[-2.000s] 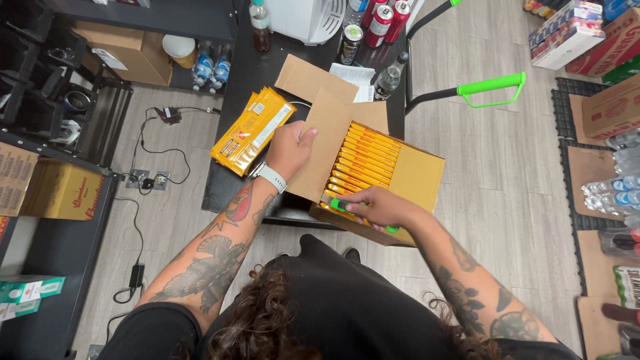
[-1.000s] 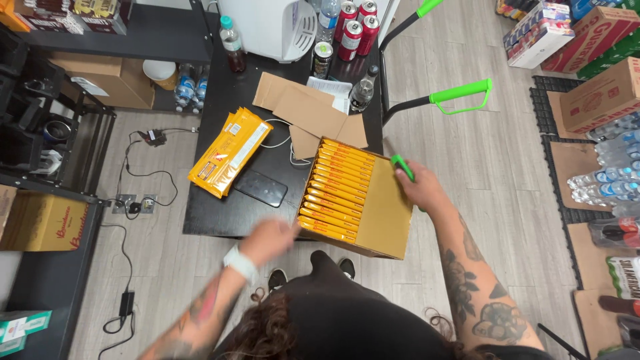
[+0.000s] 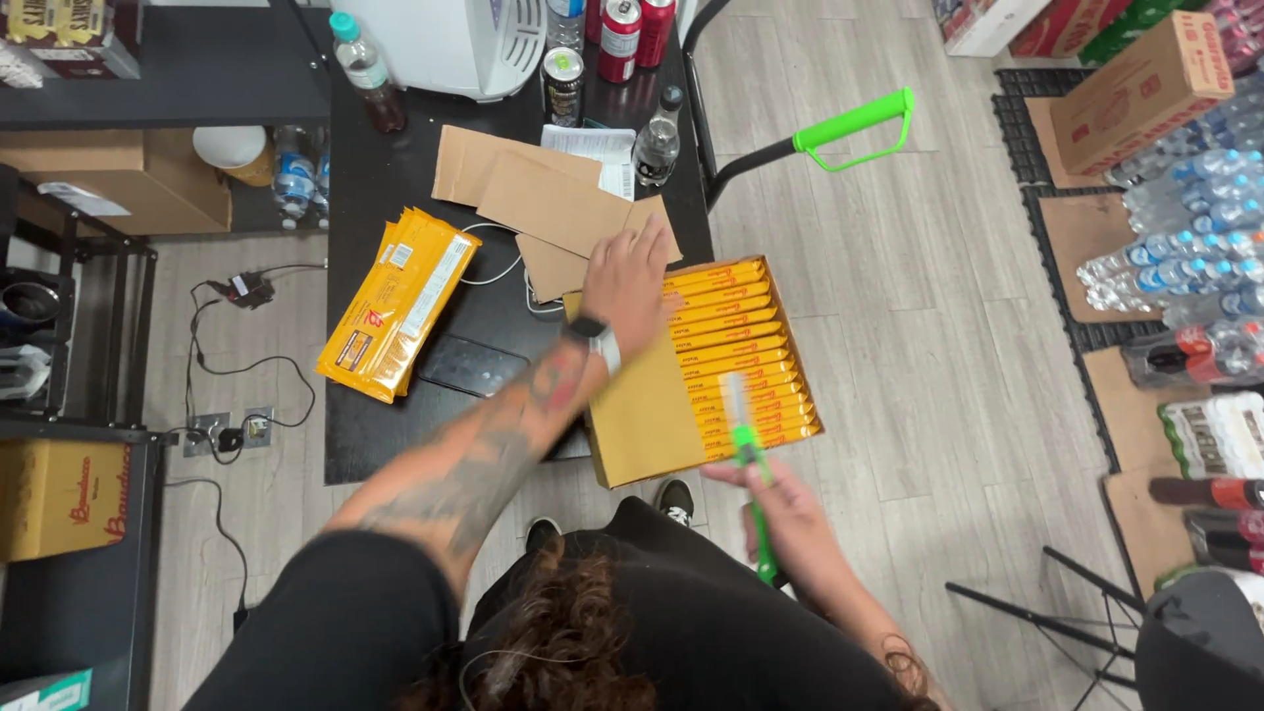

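Note:
My right hand (image 3: 785, 518) is closed around the green handle of a box cutter (image 3: 749, 449), its blade slid out over the near edge of the carton. The open cardboard carton (image 3: 642, 425) holds a row of yellow wafer packets (image 3: 736, 346) on its right side; its left side shows bare cardboard. My left hand (image 3: 627, 267), fingers apart, is at the carton's far left corner, over the cut cardboard flaps (image 3: 553, 202); whether it touches them I cannot tell. More yellow packets (image 3: 400, 301) lie stacked on the black table (image 3: 375, 444), beside a phone (image 3: 474, 365).
Behind the flaps stand a dark soda bottle (image 3: 370, 79), a clear bottle (image 3: 659, 138), a black can (image 3: 563, 87), red cans and a white appliance (image 3: 444, 39). A green-handled cart bar (image 3: 854, 123) juts out at the table's right. Bottle packs (image 3: 1185, 237) line the right; a stool stands lower right.
The carton has turned: its packets, on the left side one second ago, are now on the right. My left hand has moved forward to its far corner. The cutter now has its blade showing.

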